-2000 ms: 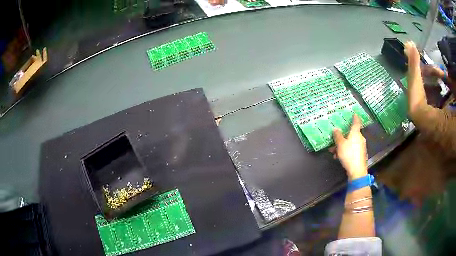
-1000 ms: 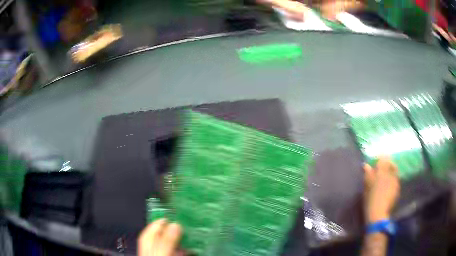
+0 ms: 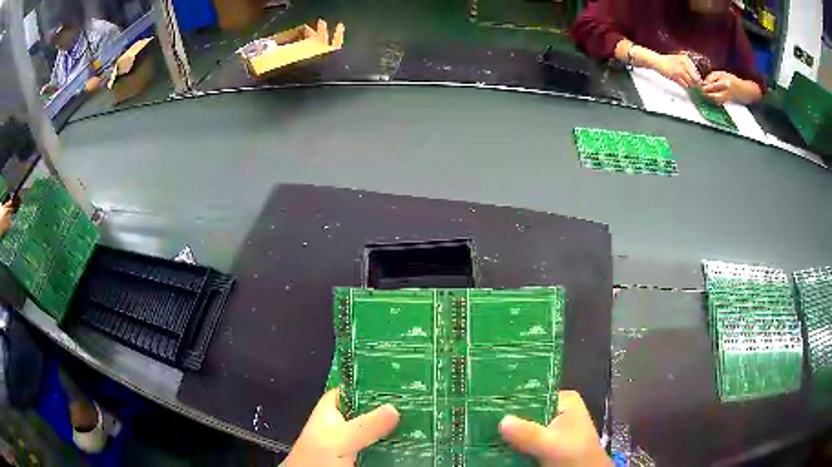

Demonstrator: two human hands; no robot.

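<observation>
A green PCB panel pair (image 3: 452, 347) is held up close in front of me, over the dark mat (image 3: 301, 237). My left hand (image 3: 342, 433) grips its left side with the thumb on its face. My right hand (image 3: 556, 433) grips its right side the same way. A further green edge shows behind the panels at the left. The black component bin (image 3: 420, 260) sits behind the panels, its near part hidden by them. Overlapped PCB panels (image 3: 753, 333) lie at the right.
A black ribbed rack (image 3: 146, 301) lies at the left, with green panels (image 3: 50, 242) beside it. Another PCB panel (image 3: 625, 150) lies on the far bench surface (image 3: 365, 137). A person (image 3: 675, 36) works opposite. An open cardboard box (image 3: 292, 50) is at the back.
The view has turned left. The panel pair is now nearer the middle and upright in view. My right hand has left the overlapped panels and now grips the pair's right side.
</observation>
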